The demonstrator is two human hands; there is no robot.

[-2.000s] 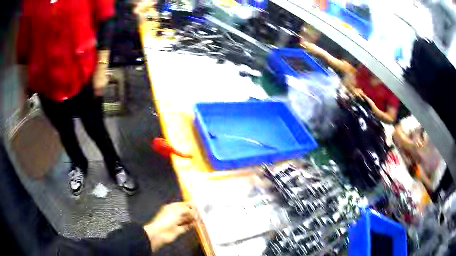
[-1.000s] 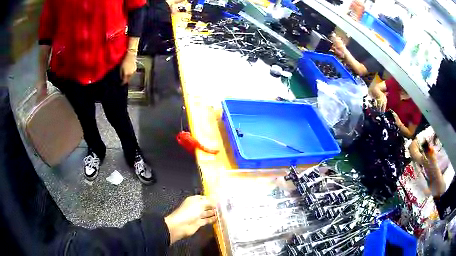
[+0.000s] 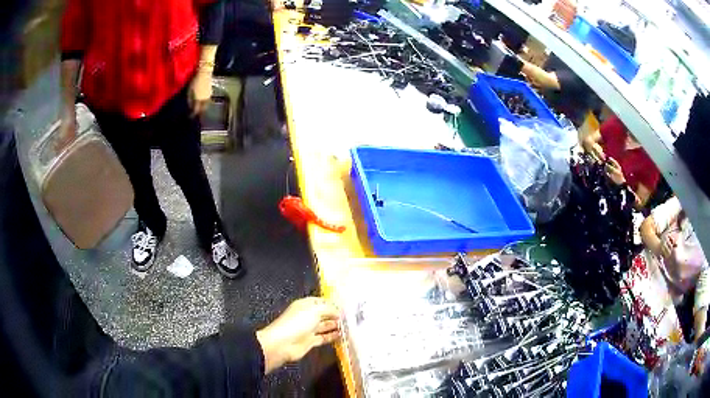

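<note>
My left hand [image 3: 300, 334], in a dark sleeve, reaches in from the lower left to the bench's front edge [image 3: 317, 260]. Its fingers are curled at the edge, beside the clear blister trays [image 3: 412, 330]. The fingertips are small and blurred; I cannot tell if they hold anything. Black connector-like heads with pale leads [image 3: 518, 303] lie on the right part of the trays. Behind them stands a blue bin [image 3: 448, 247] with one thin pale cable [image 3: 424, 214] inside. My right hand is not in view.
An orange-red bundle [image 3: 300, 211] hangs at the bench edge. A person in red stands at left holding a beige-brown seat [image 3: 89, 193]. Clear bags [image 3: 537, 167], a blue bin of dark parts [image 3: 479, 92] and another blue bin [image 3: 584, 377] lie right. Coworkers sit opposite.
The view has swung left and steadied since two seconds ago, so the bench sits further right. My left hand stays at the bench edge. The blue bin and its cable look unmoved.
</note>
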